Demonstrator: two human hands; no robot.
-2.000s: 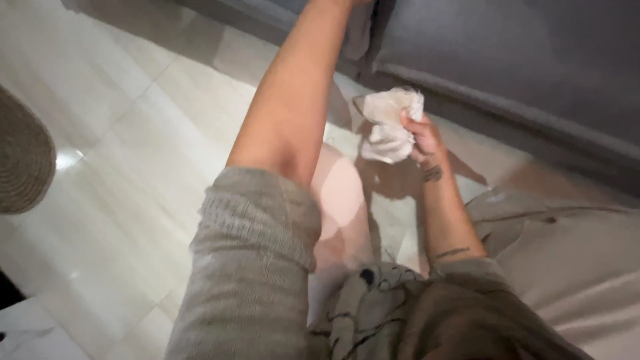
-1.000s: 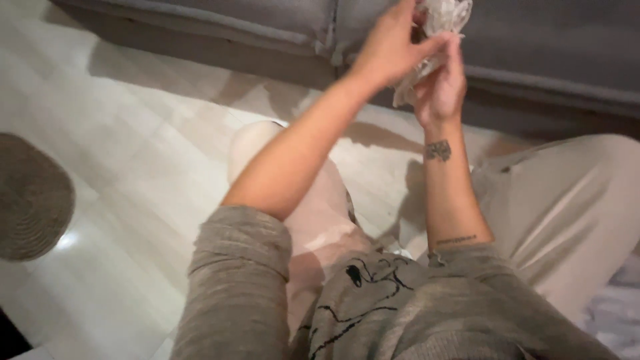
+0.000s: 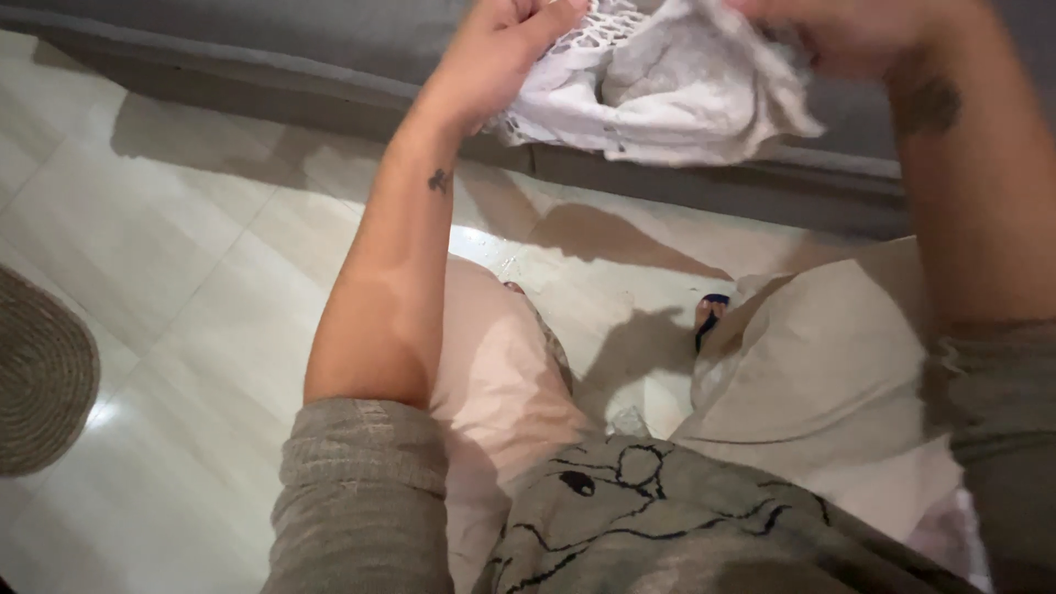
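Note:
Both hands stretch a white cloth with an open, net-like edge (image 3: 685, 91) at the top of the head view, in front of a grey sofa. My left hand (image 3: 503, 49) grips the netted part at the cloth's left side, thumb on top. At the upper right, my right hand (image 3: 850, 33) is blurred and partly cut off by the frame, its fingers closed on the cloth's upper right edge. The cloth hangs spread and creased between them.
The grey upholstered sofa (image 3: 272, 49) runs across the top. Pale floor tiles (image 3: 165, 239) lie below it. A round woven mat (image 3: 41, 371) is at the left edge. A sandalled foot (image 3: 711, 313) shows beside the light trousers, and a small clear crumpled item (image 3: 629, 422) lies near the shirt hem.
The cloth was bunched in my right hand, then held between both hands close together. Now the hands are farther apart and the cloth is opened out.

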